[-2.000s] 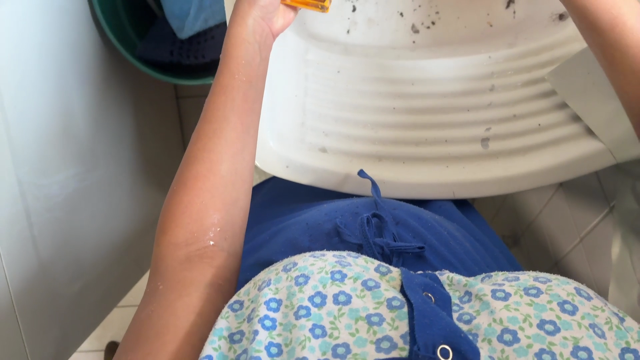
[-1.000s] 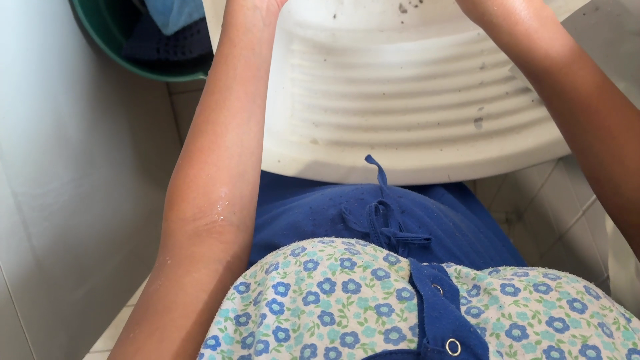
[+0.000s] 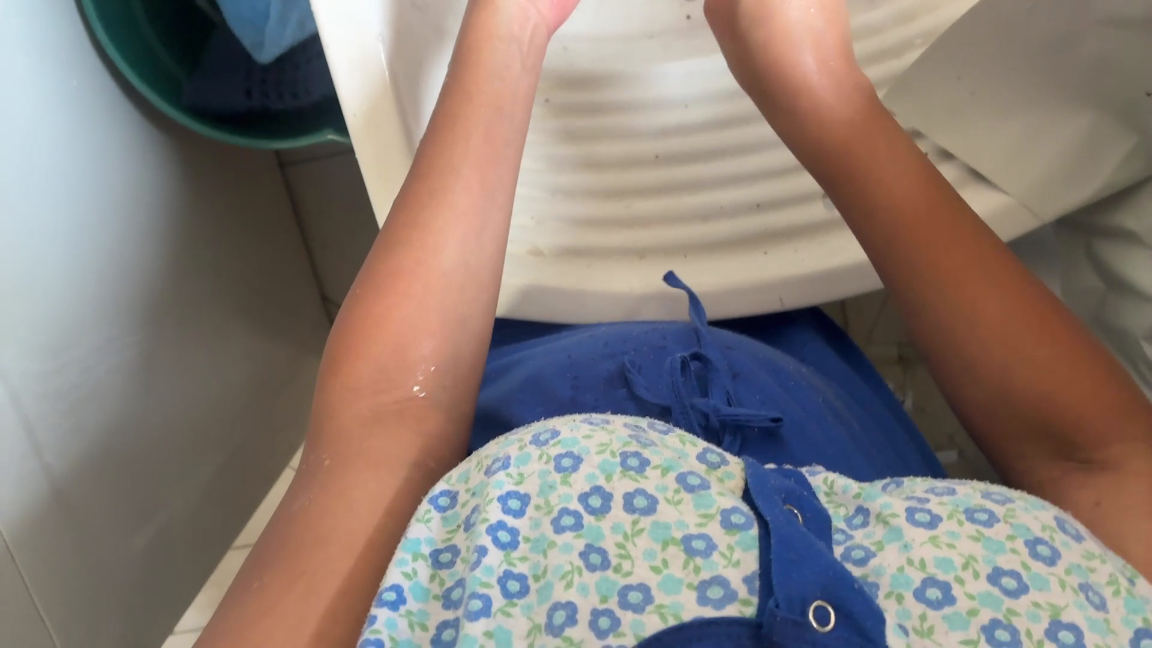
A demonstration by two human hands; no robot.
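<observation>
Both my arms reach over a white laundry sink [image 3: 666, 171] with a ribbed washboard slope. Only the heel and wrist of my left hand [image 3: 531, 13] show at the top edge; its fingers are cut off by the frame. My right hand [image 3: 783, 31] is at the top, right of the middle, its back wet and its fingers out of view. Whether either hand holds something cannot be seen. Small dark specks lie on the sink's surface between the hands. Water drops glisten on my left forearm.
A green plastic tub [image 3: 225, 135] with blue cloth [image 3: 265, 27] stands left of the sink. A pale sheet-like thing [image 3: 1017, 99] lies over the sink's right edge. A smooth grey surface [image 3: 108, 360] runs along the left. Floor tiles show beneath.
An orange thing at my left hand two seconds ago is out of sight. My right hand has come into view and moved toward the left one.
</observation>
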